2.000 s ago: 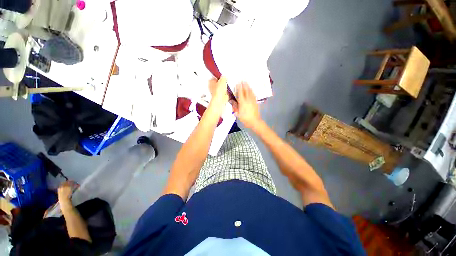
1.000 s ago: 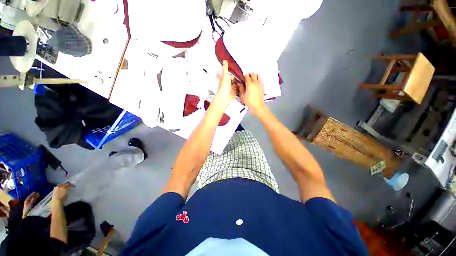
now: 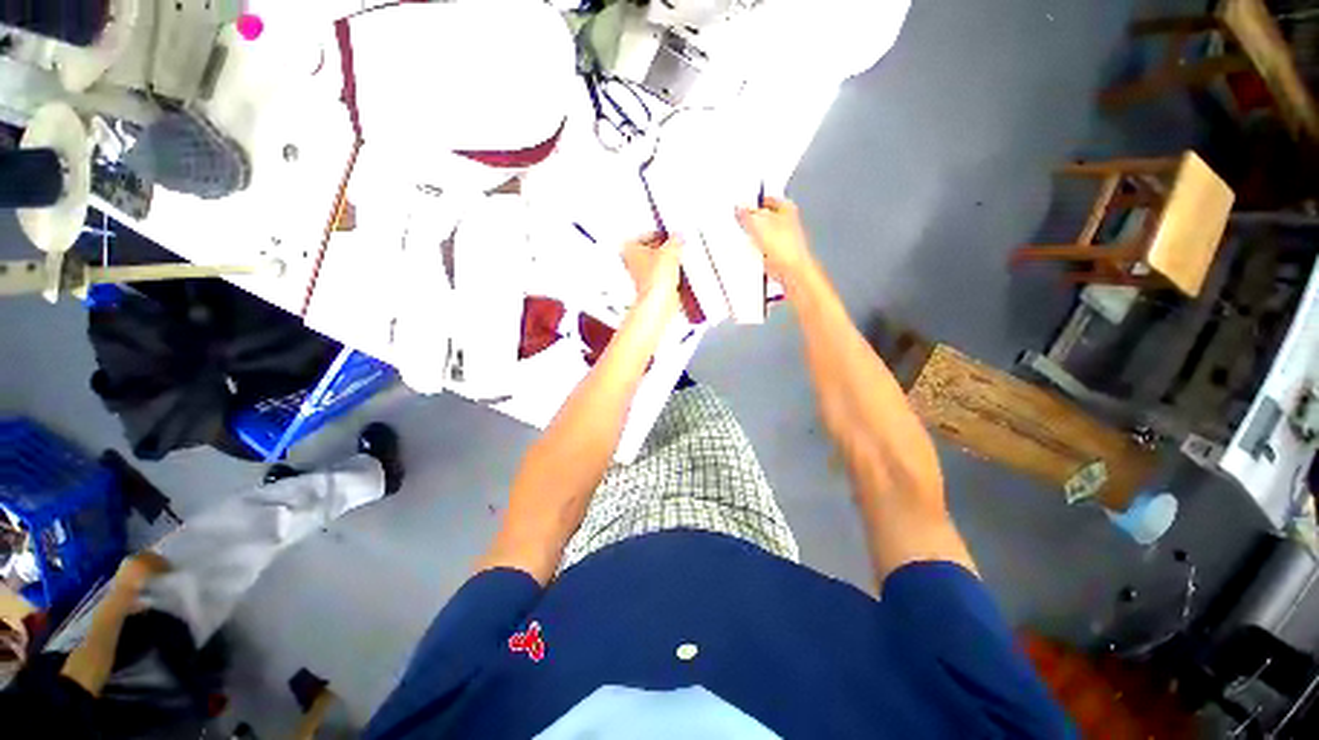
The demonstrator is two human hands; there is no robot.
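A white garment panel [image 3: 709,188] with dark red edges lies on the white table [image 3: 391,325] in front of me. My left hand [image 3: 654,263] pinches its left edge, where a thin dark red line shows. My right hand [image 3: 775,234] holds its right edge, near the table's right side. Both hands are bare. The fingertips are small and partly hidden. A white panel with a curved dark red edge [image 3: 514,153] lies further left. A dark red piece [image 3: 540,327] lies among white pieces left of my left hand.
Scissors [image 3: 622,113] lie beyond the panel, beside a machine head [image 3: 670,61]. Thread cones [image 3: 32,177] stand at far left. Blue crates [image 3: 55,499] and a seated person's arm [image 3: 109,622] are at lower left. A wooden stool [image 3: 1189,224] and bench [image 3: 1024,429] stand right.
My hands have moved apart, the right one outward. The wide dark red strip between them now shows only as a narrow edge, and the panel lies flatter. The person at lower left has shifted.
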